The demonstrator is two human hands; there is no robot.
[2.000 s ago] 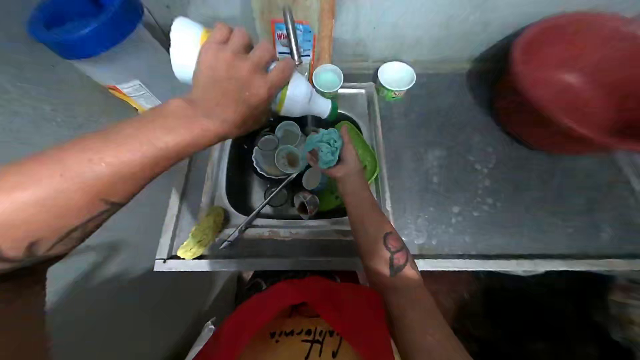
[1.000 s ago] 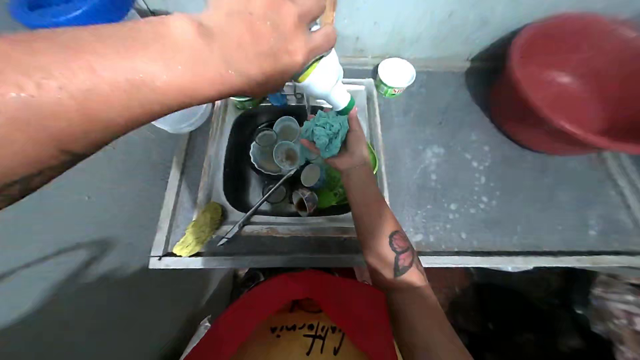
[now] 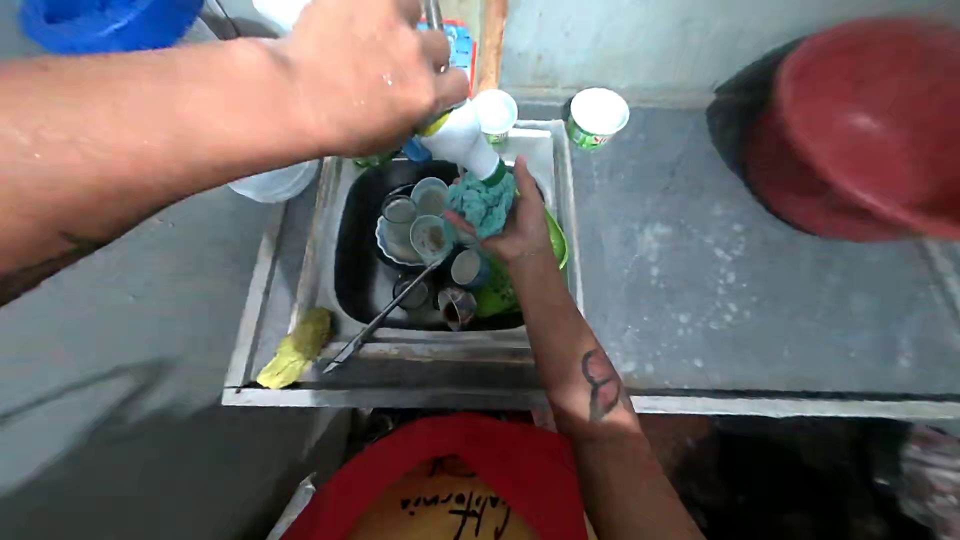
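My left hand (image 3: 375, 75) is closed around a white plastic bottle (image 3: 457, 139) with a green cap, tilted down to the right. The bottle's tip meets or hangs just over a crumpled teal cloth or mesh scrubber (image 3: 480, 202). That scrubber lies in the palm of my right hand (image 3: 521, 225), fingers partly curled about it. Below is a sink basin (image 3: 352, 277) with several cups, among them a clear cup (image 3: 431, 236), a scalloped bowl (image 3: 391, 244) and a green plastic item (image 3: 499, 292). A long metal utensil (image 3: 382, 319) leans from the cups over the sink's front edge.
A yellow scrubbing pad or cloth (image 3: 296, 349) lies at the sink's front left corner. Two white tubs, one at the sink's back (image 3: 495, 112) and one on the counter (image 3: 596, 118), stand near the wall. A red basin (image 3: 862, 135) is at right, a blue container (image 3: 109, 22) upper left.
My left hand has brought the bottle from the upper left over toward the scrubber in my right hand and tilted it more steeply. My right hand stays over the sink with the scrubber.
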